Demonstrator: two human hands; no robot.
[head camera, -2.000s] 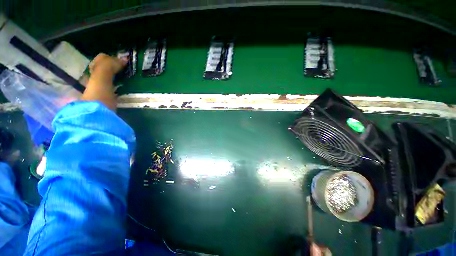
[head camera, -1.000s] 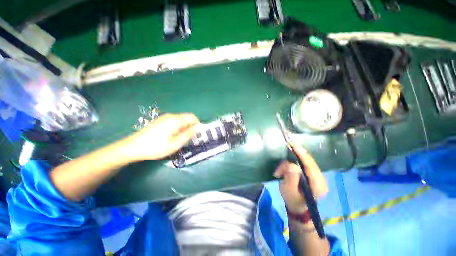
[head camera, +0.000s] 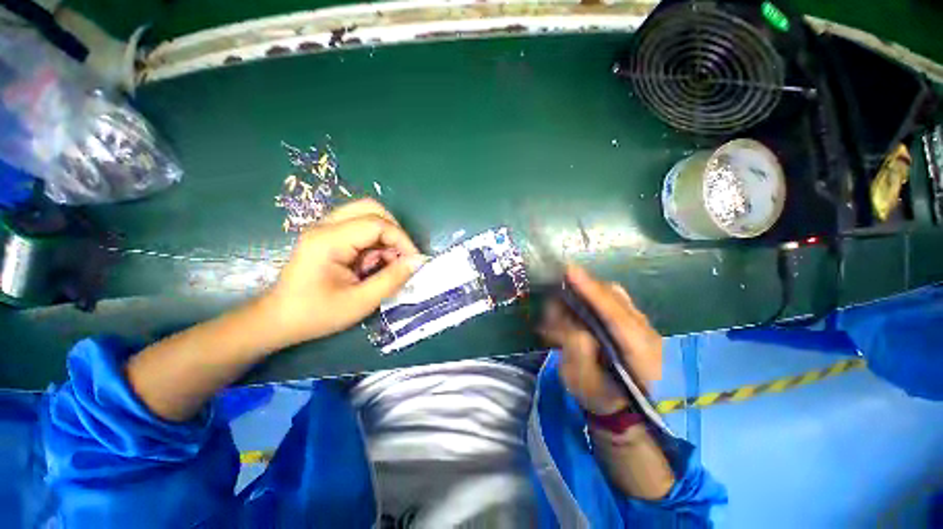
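Observation:
A phone assembly (head camera: 439, 292) lies tilted on the green mat near the bench's front edge, its circuit board end to the right. My left hand (head camera: 346, 271) is at its upper left side, fingers curled together; whether they pinch a small part cannot be told. My right hand (head camera: 600, 336) holds the black soldering iron (head camera: 610, 356) just right of the phone; its tip is blurred. A loose pile of tiny components (head camera: 310, 186) lies above my left hand. A dark red band is on my right wrist.
A black fan (head camera: 708, 67) stands at the upper right, with a cream cup (head camera: 760, 191) of silvery grains below it. A yellow lump (head camera: 889, 181) sits in a black holder. A component bag (head camera: 109, 155) and solder spool (head camera: 19, 263) are at left. A whitish rail (head camera: 414, 28) runs behind.
My left hand came back from the conveyor, and a phone assembly now lies on the mat. My right hand with the iron has come into view and moved left to the phone's board end.

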